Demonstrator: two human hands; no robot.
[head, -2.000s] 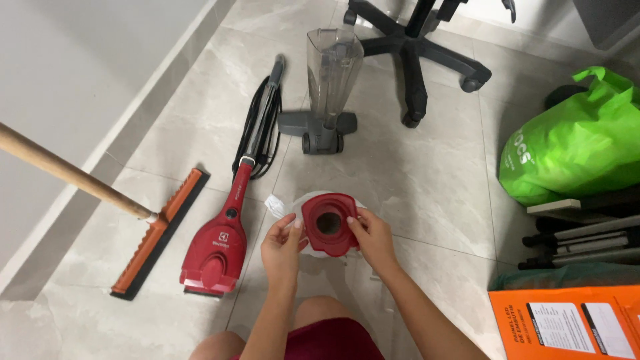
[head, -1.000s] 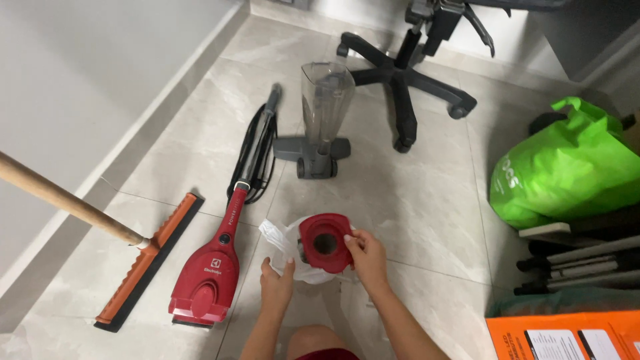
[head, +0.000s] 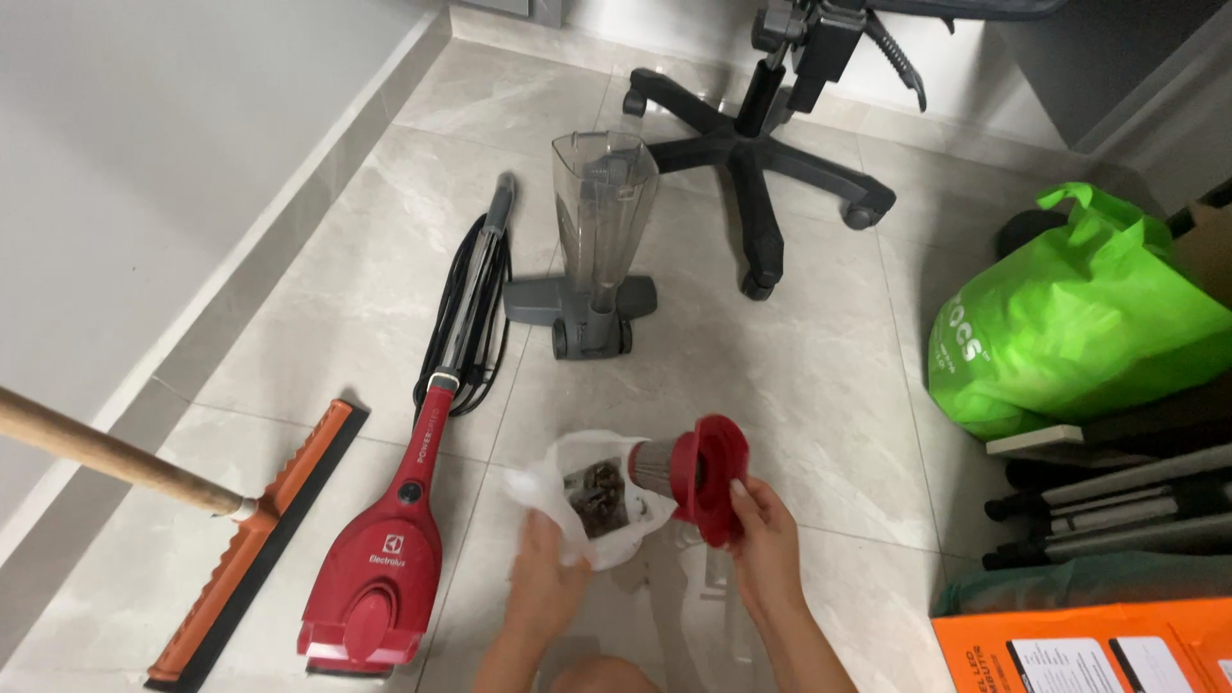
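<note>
My right hand (head: 765,525) grips the rim of a red vacuum filter holder (head: 712,481), tilted on its side with its pleated filter (head: 654,464) pointing left. Beside it an open white plastic bag (head: 616,551) sits on the floor with dark dust and debris (head: 602,496) inside. My left hand (head: 549,573), blurred, is at the bag's left front edge and seems to hold it. Farther off, the clear dust container (head: 602,212) stands upright on the grey floor head (head: 587,322). The red vacuum body (head: 380,558) lies to the left with its handle and black cord (head: 496,327).
An orange floor squeegee (head: 255,520) with a wooden handle (head: 115,452) lies by the left wall. A black swivel chair base (head: 751,144) stands behind. On the right are a green bag (head: 1078,318), folded metal-framed items (head: 1116,515) and an orange box (head: 1088,621).
The filter holder has turned from facing up to lying sideways and moved right, off the bag. The bag's opening and the debris inside now show.
</note>
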